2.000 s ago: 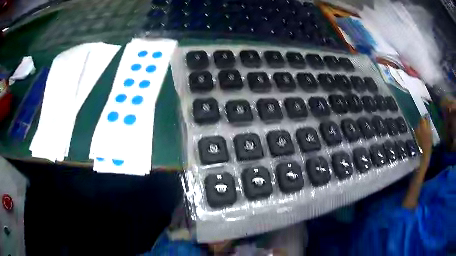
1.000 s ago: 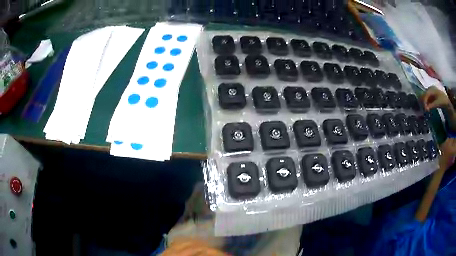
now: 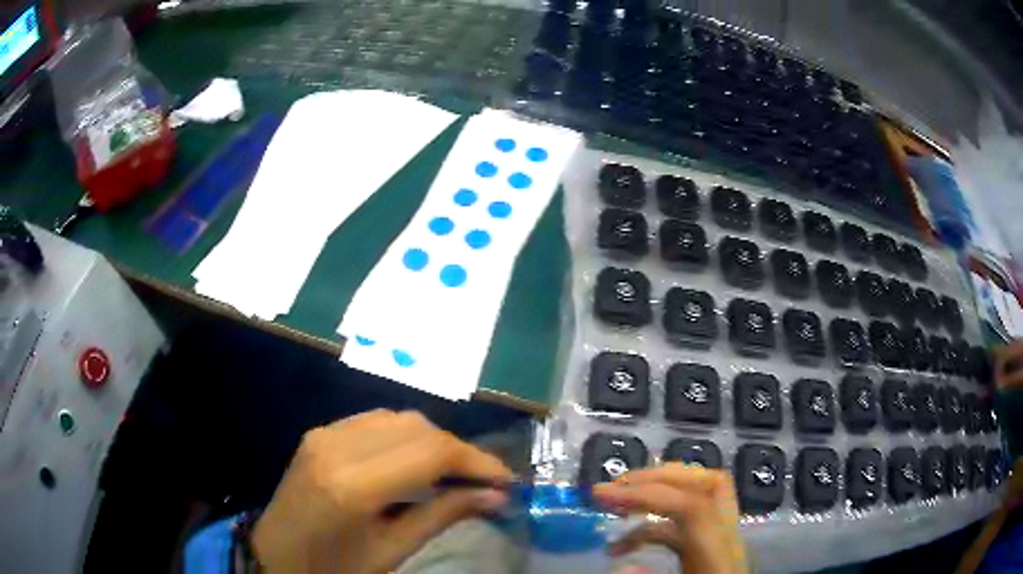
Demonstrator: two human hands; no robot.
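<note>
My left hand (image 3: 376, 493) and my right hand (image 3: 684, 510) are at the bottom, in front of the near tray's left corner. Their fingertips pinch a glossy blue piece of film (image 3: 561, 525) between them; its lower part is blurred. The clear blister tray (image 3: 578, 241) holds rows of black square housings (image 3: 696, 392) with pale round marks; my right hand overlaps its front row. A white sticker sheet (image 3: 432, 314) with light-blue dots lies left of the tray. Blank white backing strips (image 3: 314, 191) lie further left.
A dark blue film sheet (image 3: 213, 185), a white scrap (image 3: 213, 101) and a red parts box (image 3: 126, 168) are at left. A grey control box (image 3: 84, 420) stands lower left. Darker filled trays (image 3: 718, 101) lie behind. Another person's hand (image 3: 1010, 367) is at the right edge.
Both my hands have come up into view with the blue film between them. The view has shifted, so the tray and sheets sit further right and lower.
</note>
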